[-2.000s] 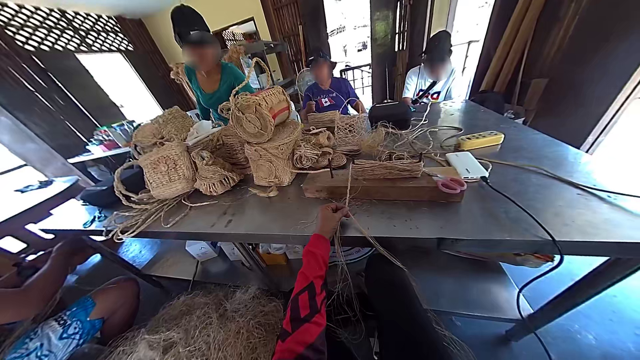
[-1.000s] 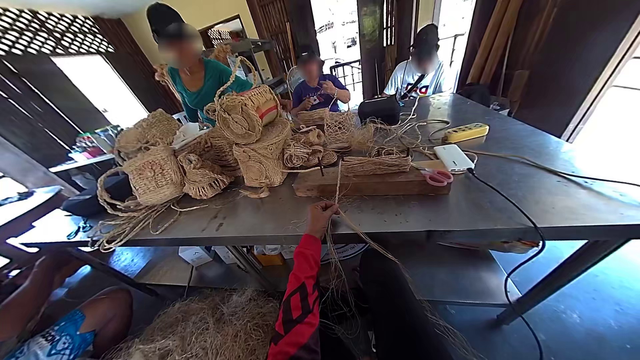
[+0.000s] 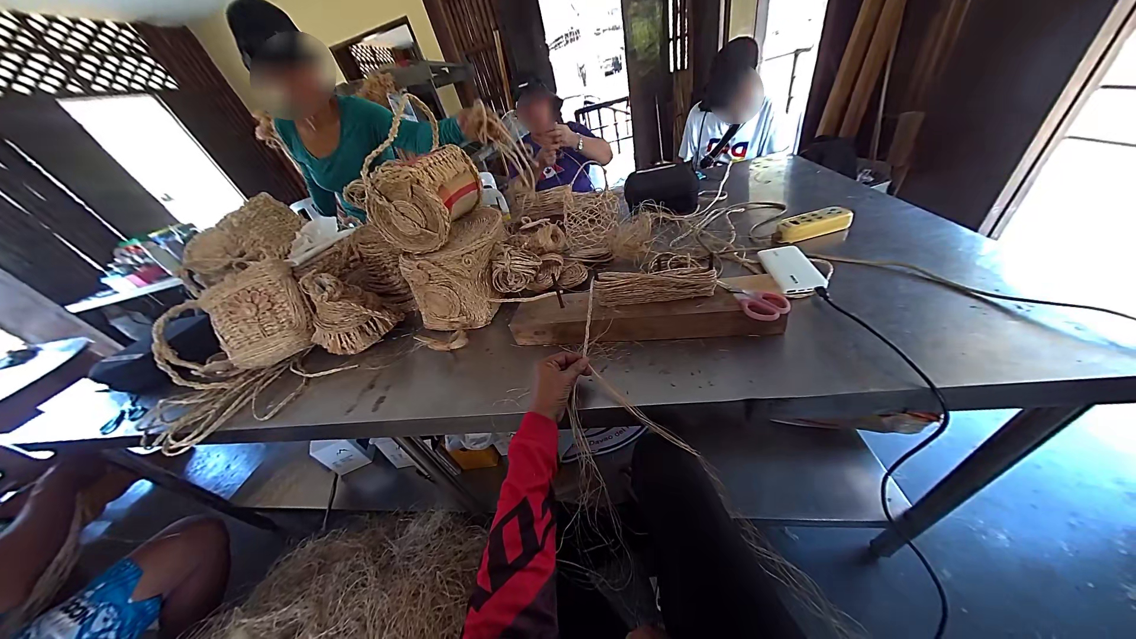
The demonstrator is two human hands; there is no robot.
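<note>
My left hand, at the end of a red and black sleeve, pinches a thin braided cord of natural fiber at the table's front edge. The cord rises from my fingers to the wooden block, near a dark peg. Below the hand, loose fiber strands spread down over my dark-clothed leg. A small patch of skin at the bottom edge may be my right hand; its fingers are hidden. Pink-handled scissors and a bundle of twisted cord lie on the block.
Woven fiber baskets are piled left on the metal table. A white power bank, its black cable and a yellow power strip lie right. Loose fiber is heaped below. Several people are around the table.
The person in teal now stretches an arm out over the table, holding up fiber strands. The person in purple has raised both hands toward the face. My left hand remains on the cord.
</note>
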